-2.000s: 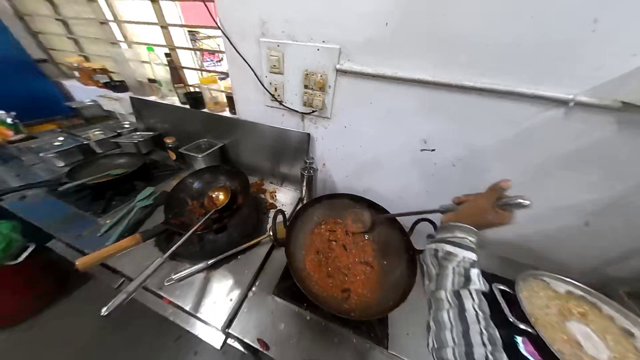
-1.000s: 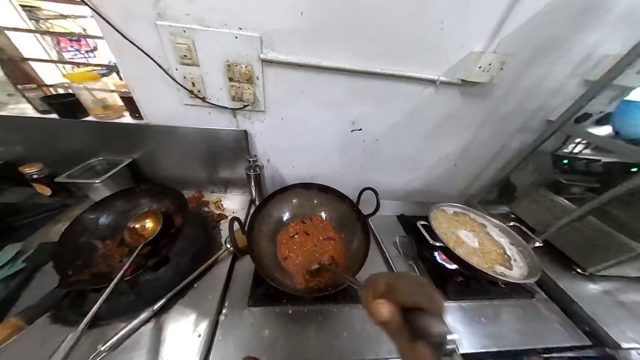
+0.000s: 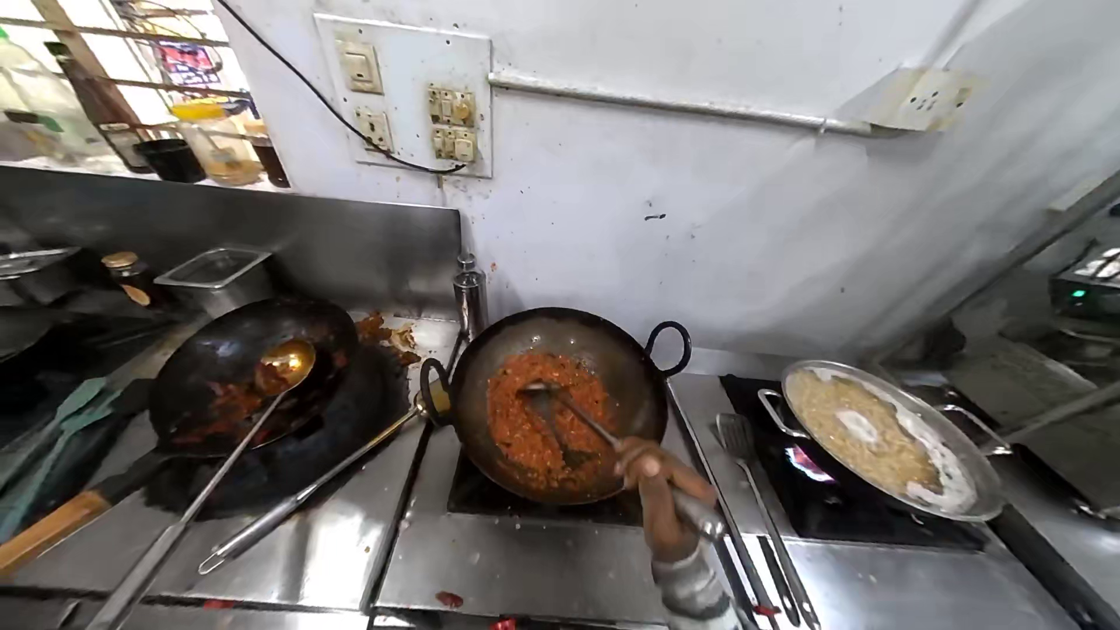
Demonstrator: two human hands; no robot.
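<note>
My right hand [image 3: 667,494] grips the handle of a long metal ladle [image 3: 584,418], reaching in from the lower right. The ladle's head rests in a red-orange, chunky sauce [image 3: 534,442] inside a dark two-handled kadai [image 3: 630,367] on the middle burner. Left of it, a wooden-handled wok [image 3: 210,337] holds dark red residue and a second ladle [image 3: 289,359] with oily liquid. To the right, a wide metal pan [image 3: 971,455] contains a pale, bubbling food, with a flame visible beneath. My left hand does not show.
A slotted metal turner [image 3: 737,437] lies between the kadai and the pan. A long-handled metal utensil [image 3: 302,499] lies left of the kadai. Behind are a steel container [image 3: 217,269], a steel cylinder [image 3: 470,296] and a wall switchboard [image 3: 407,96]. Food scraps lie behind the wok.
The view has swung right since the oldest frame. My right hand has come from beyond the kadai's right handle to its front right side, still holding the ladle. The ladle's head has shifted within the sauce.
</note>
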